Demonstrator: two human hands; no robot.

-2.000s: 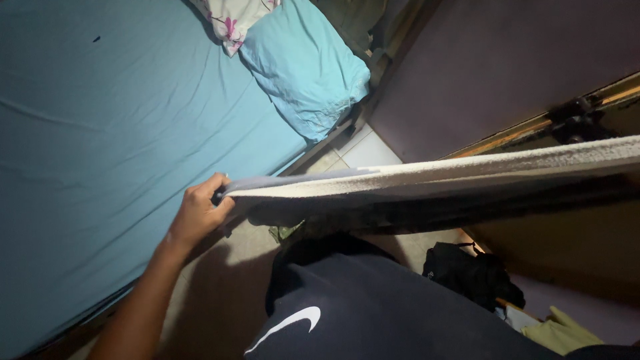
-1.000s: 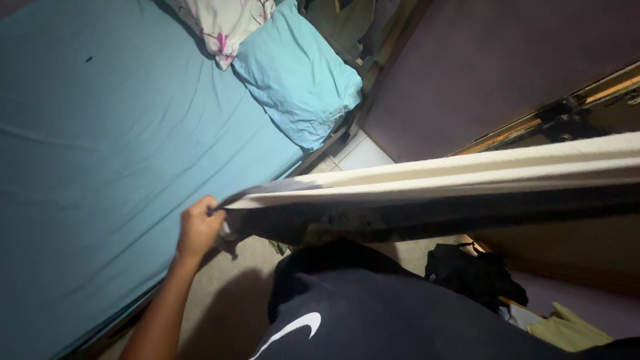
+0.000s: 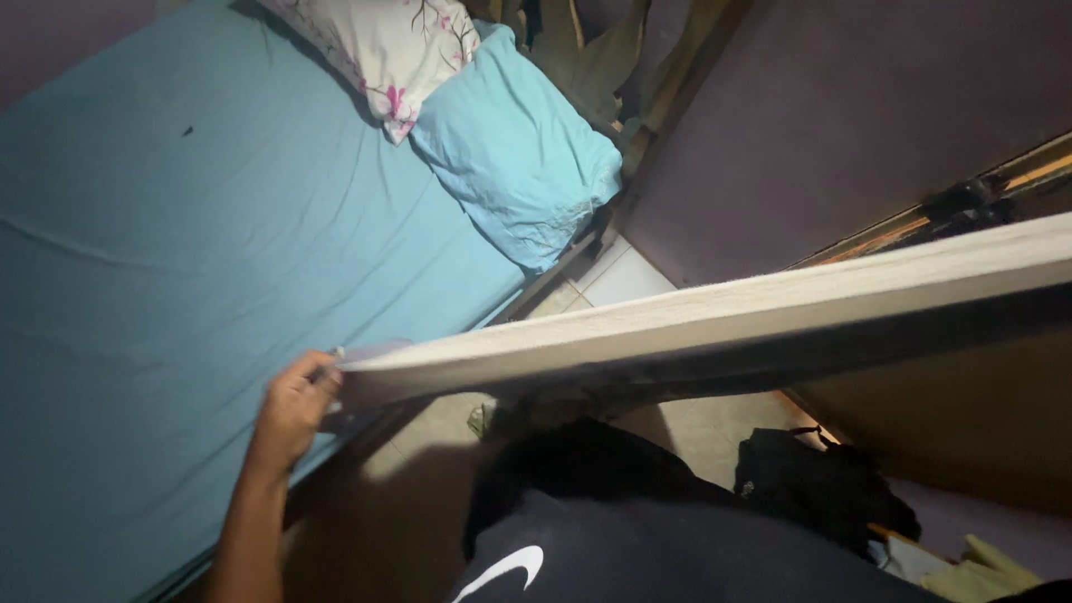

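Note:
My left hand grips one end of a long piece of fabric, cream along its top and dark along its lower side. The fabric stretches across in front of my body and runs out of view at the right edge. Its held end is blurred, beside the bed with its light blue sheet. My right hand is not in view, so what it holds cannot be seen.
A light blue pillow and a white floral pillow lie at the bed's edge. A dark bag and yellowish cloth are at lower right. A purplish panel stands at upper right, with tiled floor beside it.
My left hand keeps its hold on the fabric. The fabric's folds have shifted, and it now shows a broader pale band than two seconds ago.

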